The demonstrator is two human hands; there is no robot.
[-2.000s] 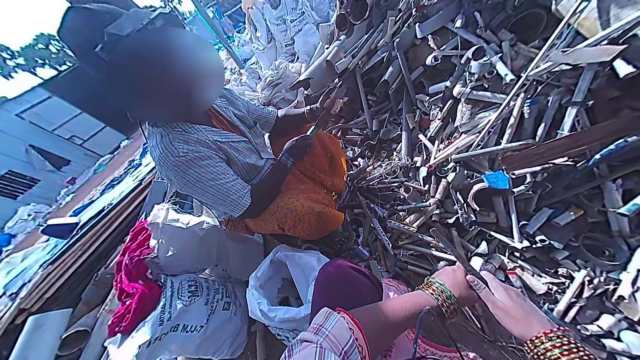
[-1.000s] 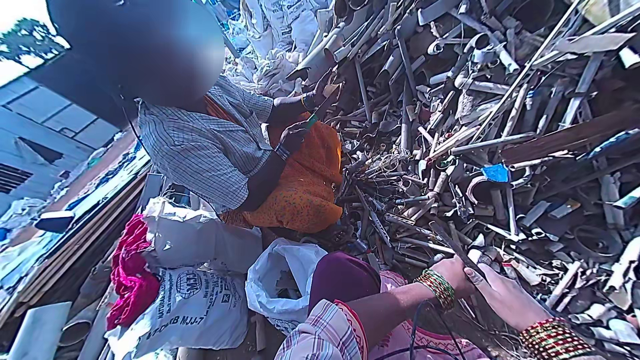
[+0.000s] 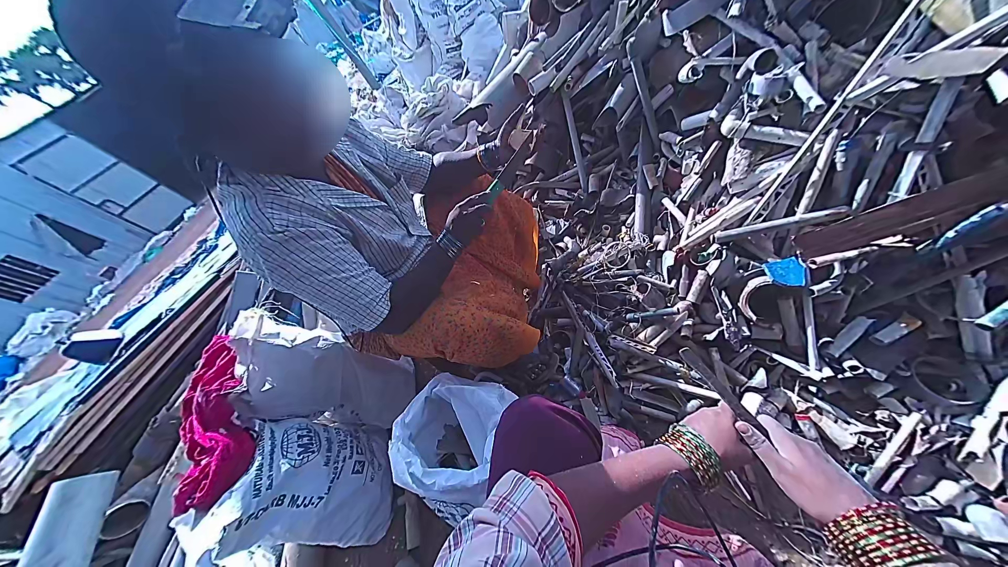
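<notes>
Low at the right, my left hand (image 3: 720,435) is closed around a long thin dark strip (image 3: 718,382) that slants up to the left. My right hand (image 3: 799,465) lies against the same strip from the other side, fingers extended and thumb pointing at it; whether it grips the strip cannot be told. Bangles circle both wrists. Behind the hands rises a heap of pipe pieces and scrap (image 3: 693,260). An open white sack (image 3: 409,465) with dark pieces inside stands left of my purple-clad knee (image 3: 543,437).
A co-worker (image 3: 315,244) in a checked shirt and orange cloth sits at the left, holding a green-handled tool. Filled white sacks (image 3: 315,480) bearing print and a pink cloth (image 3: 213,425) lie below. Long boards (image 3: 134,378) run along the left; a dark cable (image 3: 657,520) hangs below my arms.
My hands stay together at the strip, with no plain change in their hold. The co-worker's hands have shifted slightly around the tool.
</notes>
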